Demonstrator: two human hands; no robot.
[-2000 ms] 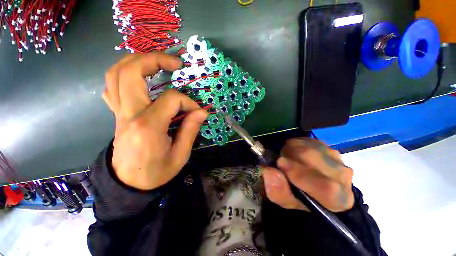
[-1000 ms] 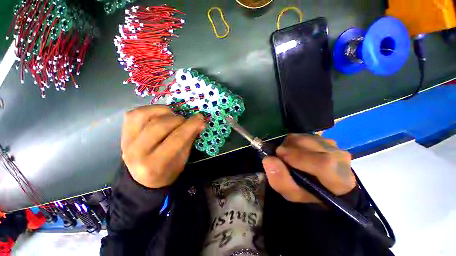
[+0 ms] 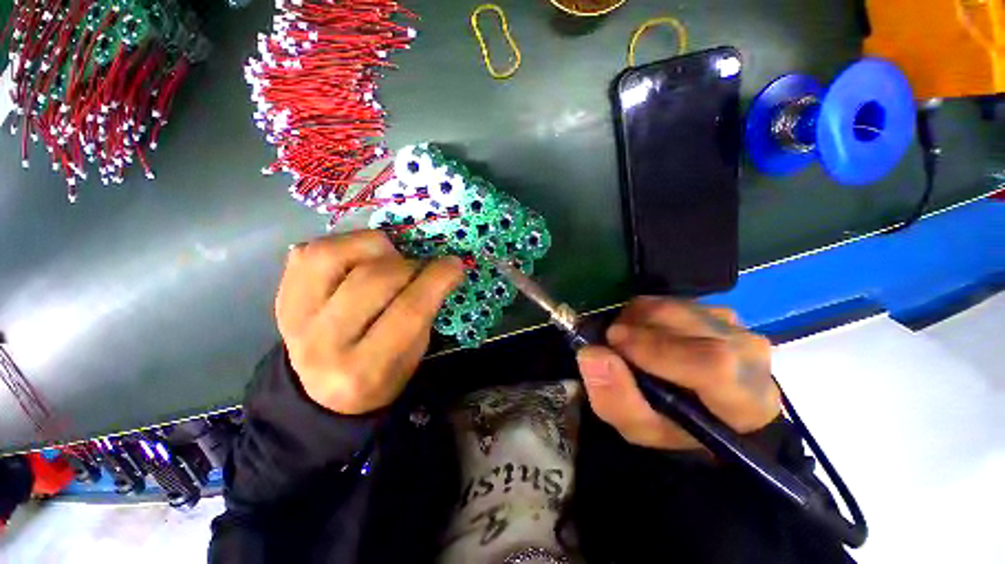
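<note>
A green PCB panel of small round boards [image 3: 496,226] lies on the dark green mat near its front edge, whitish in glare at its upper left. My left hand [image 3: 358,314] pinches a red lead wire [image 3: 468,262] at the panel's middle; the rest of that wire is hidden by my fingers. My right hand [image 3: 689,375] holds the soldering iron [image 3: 661,399] like a pen, its tip over the panel just right of my left fingertips. A few red and dark wires lie across the panel's left side.
Loose red lead wires [image 3: 320,99] are heaped behind the panel. Wired PCB panels [image 3: 94,77] are at back left. A black phone [image 3: 680,171], a blue solder reel [image 3: 865,123] and an orange box [image 3: 937,44] are right. Rubber bands [image 3: 496,42] lie behind. Dark cable assemblies [image 3: 165,468] hang at front left.
Since the first frame, my left hand has closed from spread fingers to a pinch on a wire at the panel. The view has shifted. The iron stays over the panel.
</note>
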